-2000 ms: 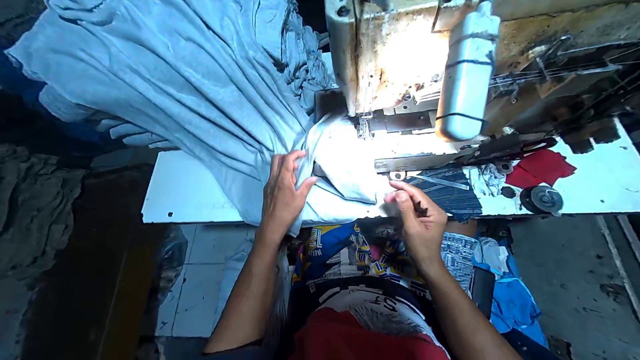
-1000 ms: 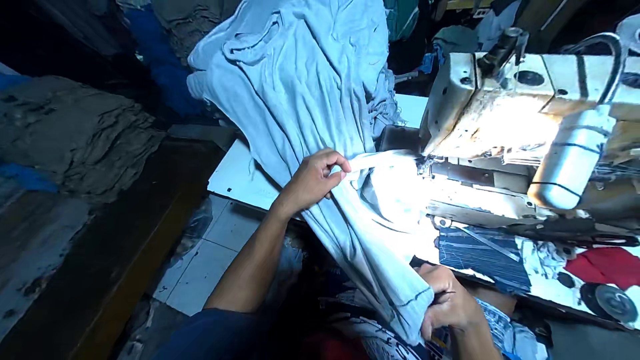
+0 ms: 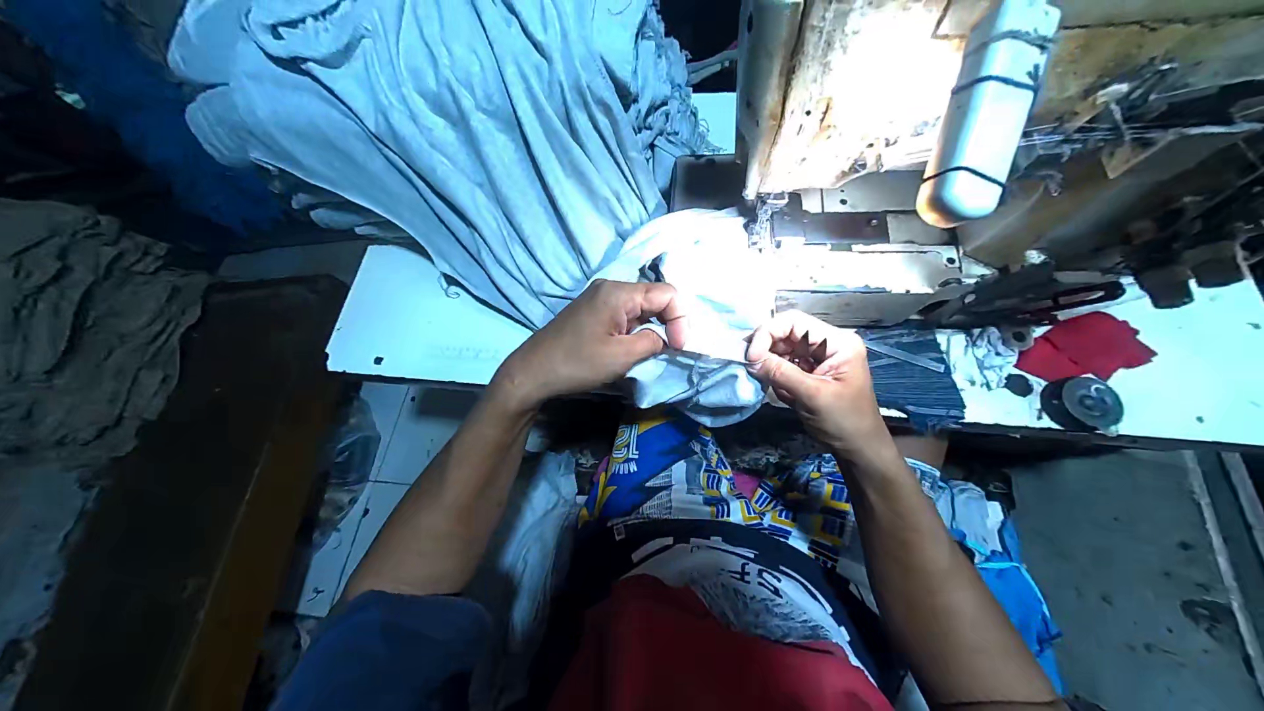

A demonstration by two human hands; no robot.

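A light grey-blue knit garment (image 3: 464, 148) lies gathered over the left of the sewing table, and its near part reaches the front edge. My left hand (image 3: 617, 331) pinches a fold of that fabric between thumb and fingers. Just to the right, my right hand (image 3: 815, 370) grips the same edge with its fingertips, so a short stretch of cloth spans the two hands. Behind them, the needle area of an industrial sewing machine (image 3: 765, 222) stands over the far edge of the fabric, in strong glare; whether the needle is in the cloth I cannot tell.
A white cylindrical lamp (image 3: 987, 118) hangs before the machine body. Right of my hands lie dark striped fabric (image 3: 913, 375), a red cloth scrap (image 3: 1086, 346) and a round metal part (image 3: 1086, 403). Dark cloth (image 3: 89, 326) is heaped at the left, beside a brown wooden edge (image 3: 247, 474).
My right hand has moved up from the hanging lower end of the garment to the fabric beside my left hand. The cloth stretched toward me a second ago is now bunched at the table edge.
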